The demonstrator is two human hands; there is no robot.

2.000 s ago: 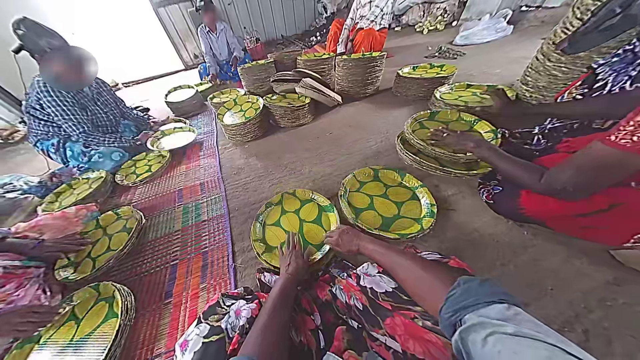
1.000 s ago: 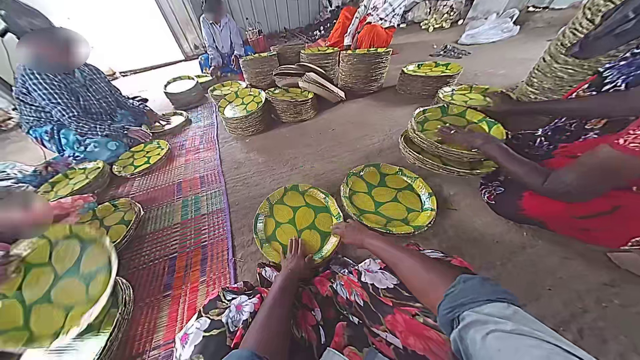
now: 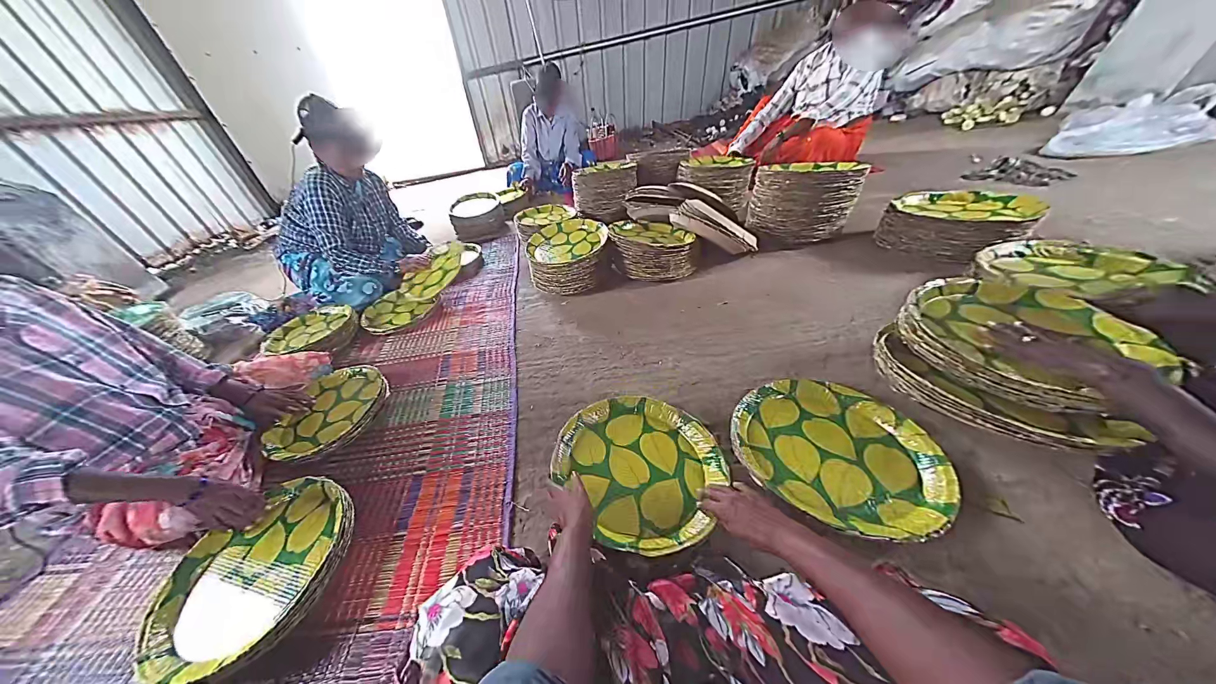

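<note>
A round plate with a green and yellow leaf pattern is held between my two hands just in front of my lap. My left hand grips its left rim, and my right hand has its lower right rim between thumb and fingers. The fingertips under the plate are hidden. Right beside it, a second leaf-patterned plate lies on the floor. Floral cloth covers my lap below.
At the right, a co-worker's hand rests on a stack of plates. On the left, co-workers sit by a woven striped mat with more plates. Several tall plate stacks stand farther back on the floor.
My left hand has moved from the plate's lower surface to its left rim. A co-worker at the left has lowered the plate that was raised one second ago. The view has tilted up and left.
</note>
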